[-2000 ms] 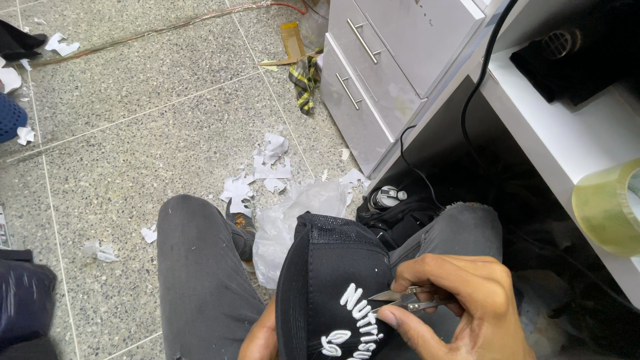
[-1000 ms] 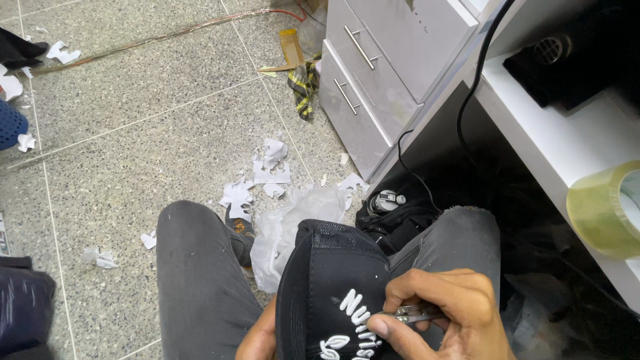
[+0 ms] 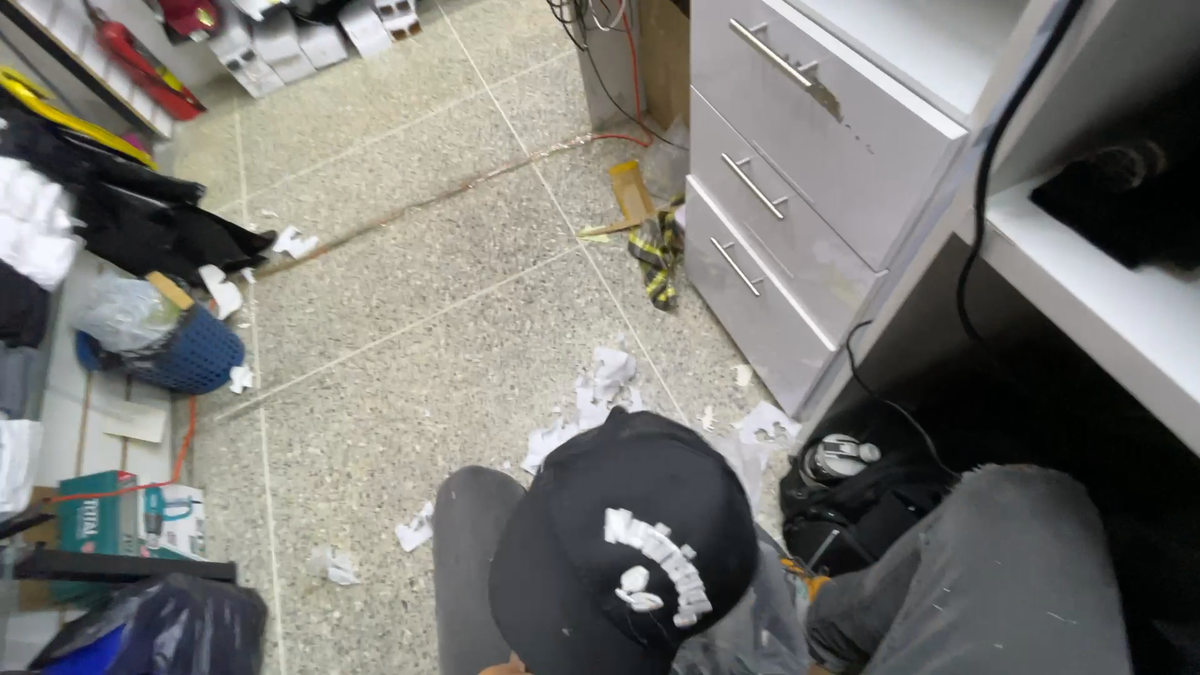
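A black cap with raised white embroidered lettering and a small leaf-like motif is held up between my knees, its front facing up and blurred. At its lower edge a small part of my left hand shows, with fingertips against the brim side. The rest of that hand is hidden behind the cap or below the frame. My right hand and the small thread snips are out of view. Beneath the cap, clear plastic shows between my legs.
White scraps lie on the speckled floor. A drawer unit and a shelf are on the right, with a black bag beneath. At left are a blue basket, boxes and a dark plastic bag.
My right hand, earlier at the lettering with the snips, has left the view. The cap has turned and its lettering now points another way. The view has shifted to show more floor at left.
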